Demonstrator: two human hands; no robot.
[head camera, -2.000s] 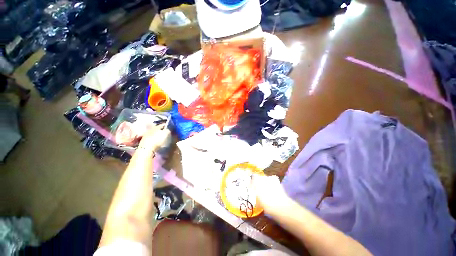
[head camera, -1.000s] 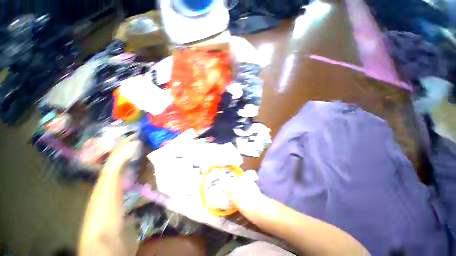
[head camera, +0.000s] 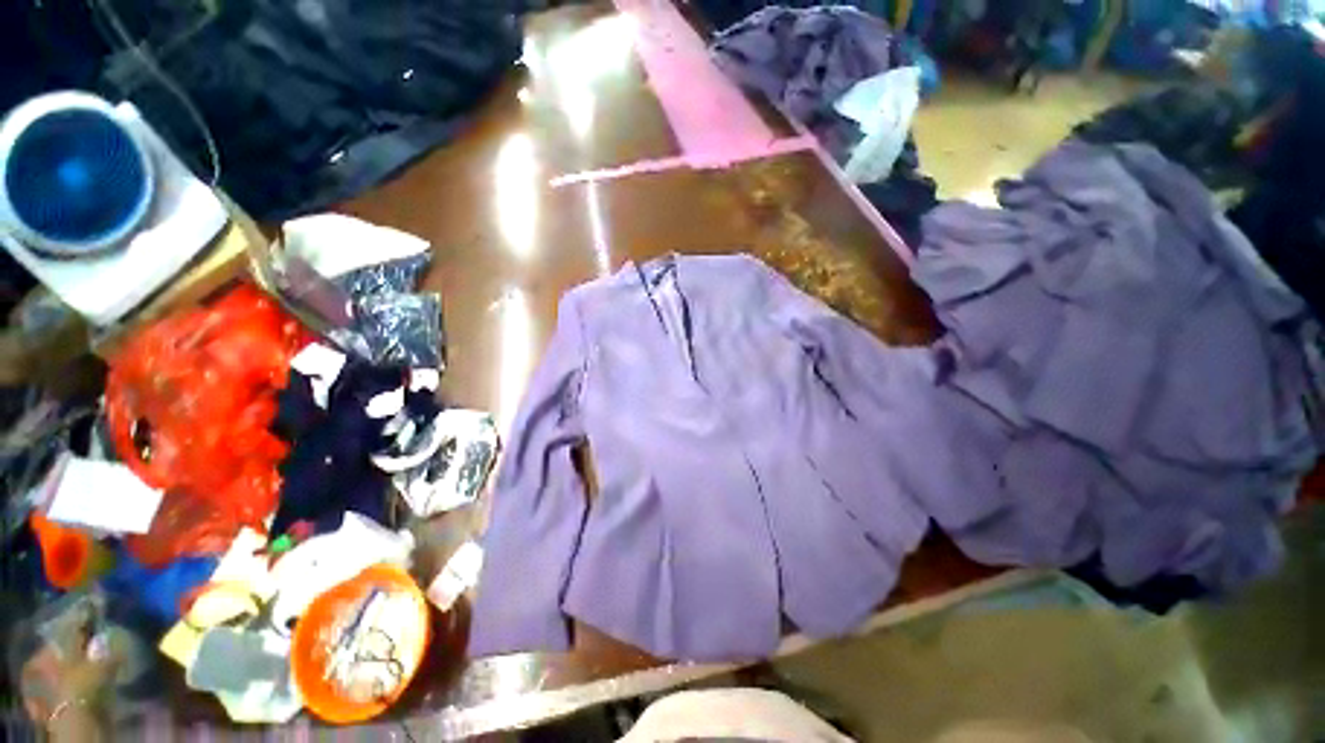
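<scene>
A dusty purple jacket (head camera: 698, 465) lies spread on the glossy brown table (head camera: 654, 211), its V neck at the far end and its hem toward me. One sleeve lies along its left side. The other side reaches right toward a large purple jacket pile (head camera: 1112, 363). The orange-rimmed tub (head camera: 423, 639) stands left of the jacket, with white inside and thin dark items in it. Neither of my hands is in the picture.
A white fan (head camera: 182, 218) with a blue round grille stands at far left. Below it are a red-orange plastic bag (head camera: 204, 414), black fabric scraps (head camera: 342, 457) and white scraps (head camera: 342, 559). Pink tape (head camera: 698, 95) runs along the far table. More purple garments (head camera: 814, 58) lie beyond.
The view has swung right, showing the purple pile and moving the fan and tub left. Both hands have left the picture. The jacket's hem and lower front now show.
</scene>
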